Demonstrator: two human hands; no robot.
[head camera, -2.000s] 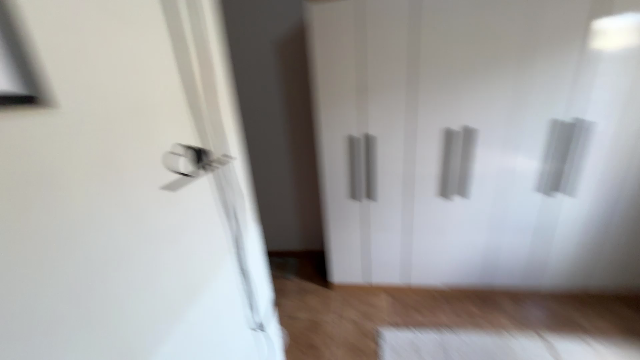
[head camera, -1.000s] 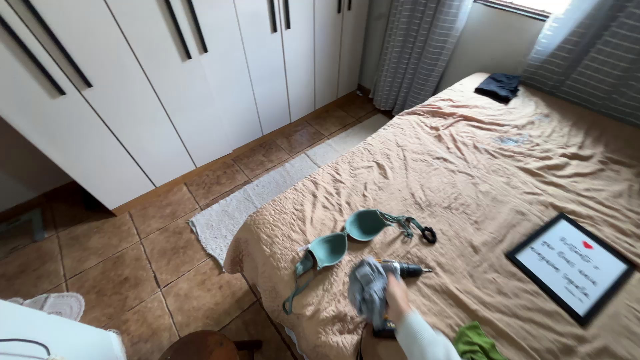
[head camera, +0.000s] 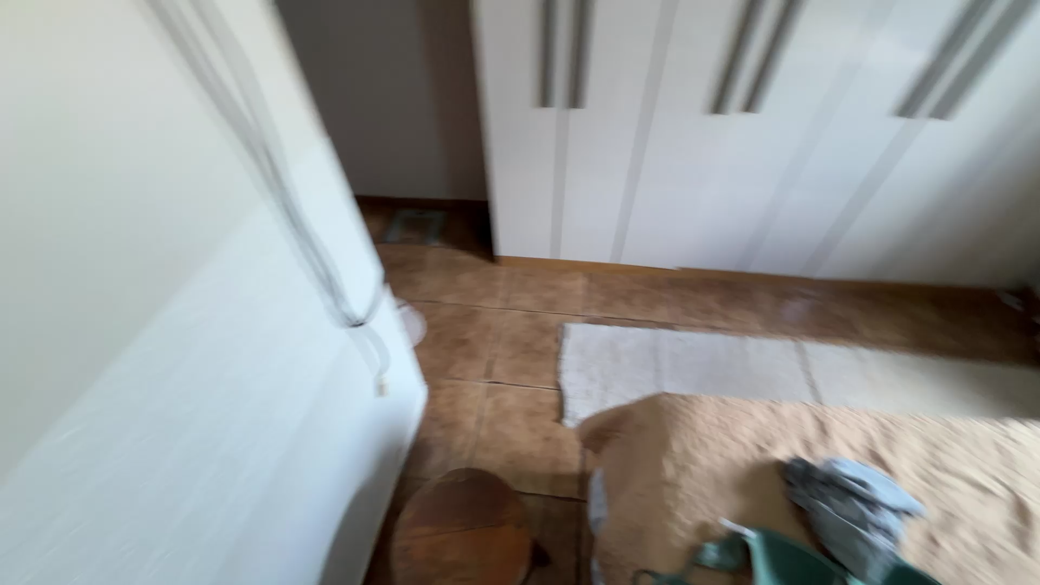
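Note:
Neither of my hands shows in the head view. On the bed's peach cover (head camera: 715, 455) at the lower right lies a crumpled grey-blue cloth (head camera: 853, 508). It rests against a green bra (head camera: 788, 561), which the frame's bottom edge cuts off. The picture is blurred.
A round wooden stool (head camera: 463, 532) stands between the bed and the white wall (head camera: 203, 366), where cables (head camera: 280, 187) hang. A pale rug (head camera: 691, 361) lies on the tiled floor (head camera: 455, 349) before a white wardrobe (head camera: 601, 179).
One second ago a hand was on the grey-blue cloth beside the green bra and a power drill; now the cloth lies with no hand on it. The view has swung left.

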